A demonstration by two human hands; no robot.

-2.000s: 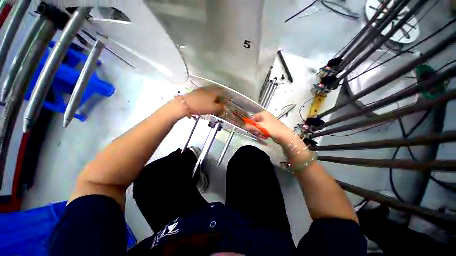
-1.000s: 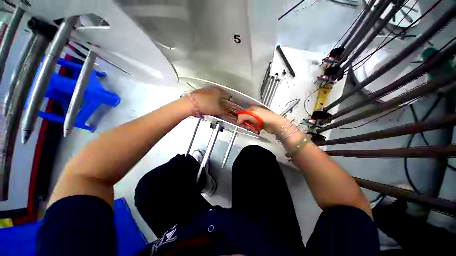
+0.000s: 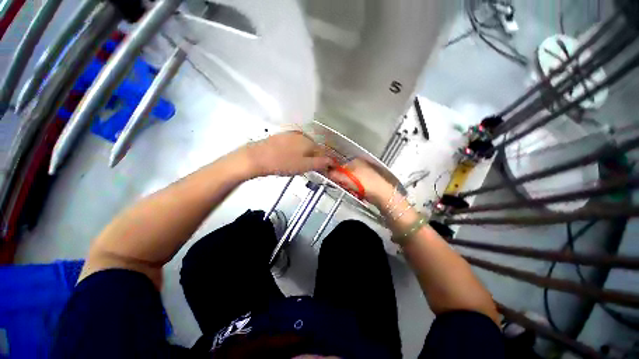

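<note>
The take-up reel [image 3: 375, 163] lies low in front of me, with its pale disc edges showing around my hands. Thin wire shows between the discs. My right hand [image 3: 361, 181] is shut on scissors [image 3: 348, 178] with red-orange handles at the reel's near side; the blades are hidden. My left hand [image 3: 298, 153] reaches over the reel, its fingers at the winding close to the scissors; whether it grips a strand cannot be told. The silver reel shaft [image 3: 294, 223] and thinner winding pins [image 3: 327, 221] point toward me below the hands.
A grey housing [image 3: 357, 63] marked "5" stands ahead. Loose rods [image 3: 397, 146] lie on the pale base plate [image 3: 436, 126]. Long dark guide rods [image 3: 553, 193] fill the right. Large tapered silver arms [image 3: 105, 91] hang at upper left, before a blue stool [image 3: 143, 91]. A blue bin [image 3: 38, 301] is at lower left.
The view has tilted and shifted. The right hand with the scissors has turned, and the red handles show as a narrower loop. The left hand's fingers are now nearer the scissors.
</note>
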